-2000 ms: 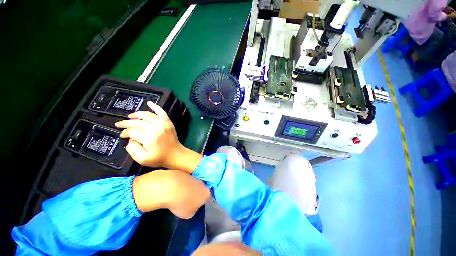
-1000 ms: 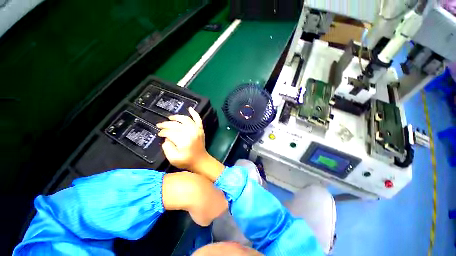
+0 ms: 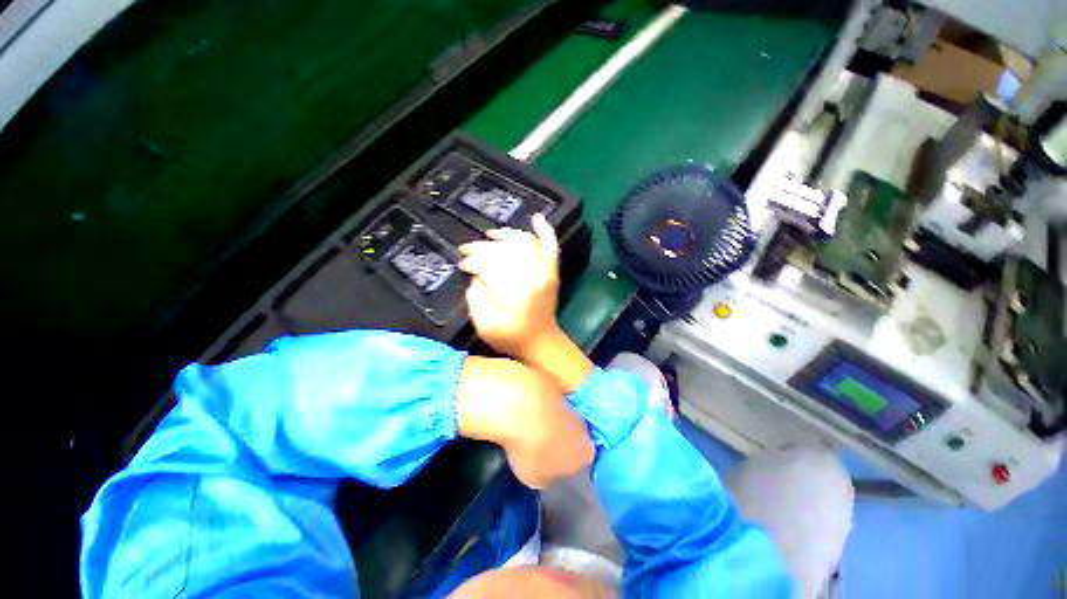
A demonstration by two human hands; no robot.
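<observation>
Two part-assembled black phone units with white-printed batteries lie in pockets of the black foam tray. One phone unit is farther back, the other nearer. My right hand rests palm down at the tray's right edge, fingers spread; its fingertips reach the nearer phone's edge, and nothing shows in its grip. My left hand is bent down beside my right wrist, with its fingers hidden.
A round black desk fan stands between the green conveyor and the white machine. The machine carries a left fixture, a right fixture and a lit screen. A small dark item lies on the far conveyor.
The view has turned, so the tray, fan and machine sit farther right in the picture. Both hands keep nearly the same pose by the tray, and the phones remain in their pockets.
</observation>
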